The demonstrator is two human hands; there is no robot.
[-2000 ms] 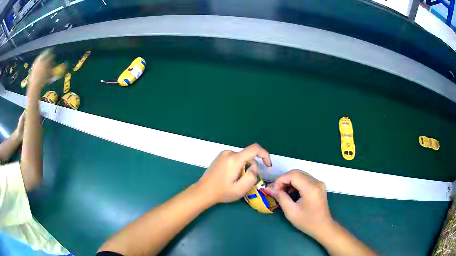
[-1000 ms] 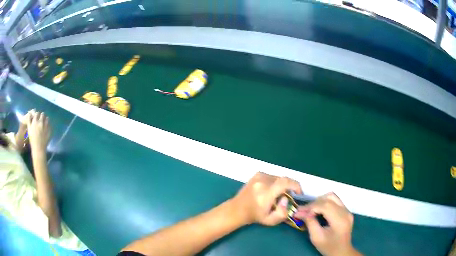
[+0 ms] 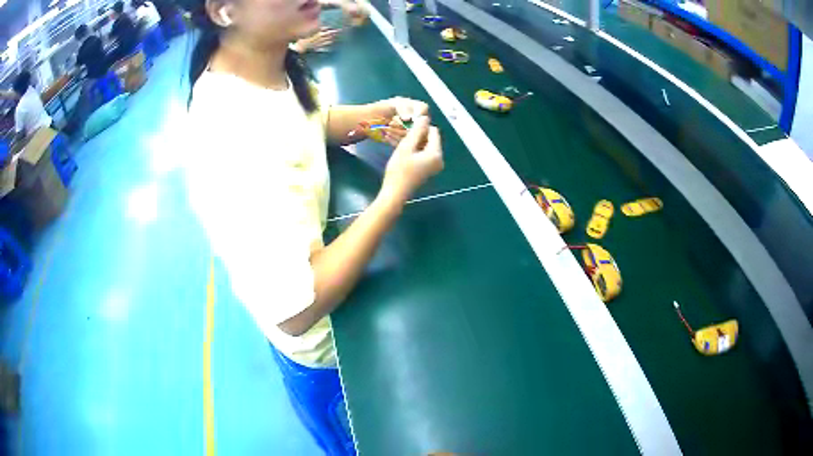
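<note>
Neither of my hands can be made out; only a tiny skin-coloured sliver shows at the bottom edge, too little to identify. On the green conveyor belt, a yellow car body shell (image 3: 716,337) lies at lower right, its red lead wire pointing up-left to a white tip. Two more shells, one nearer (image 3: 603,272) and one farther (image 3: 554,210), lie against the pale side rail with red wires over it. Two flat yellow base plates, one upright in view (image 3: 600,219) and one lying sideways (image 3: 642,207), are beside them.
A person in a pale yellow top (image 3: 258,178) stands at the left of the green tabletop (image 3: 463,338), both hands on a yellow shell (image 3: 379,131). The pale rail (image 3: 570,303) separates tabletop and belt. More yellow parts lie up the belt. Cartons (image 3: 40,178) stand on the blue floor.
The view has swung left, so my hands and the shell they held have left the picture. The neighbouring person and the yellow parts along the belt now appear larger and nearer.
</note>
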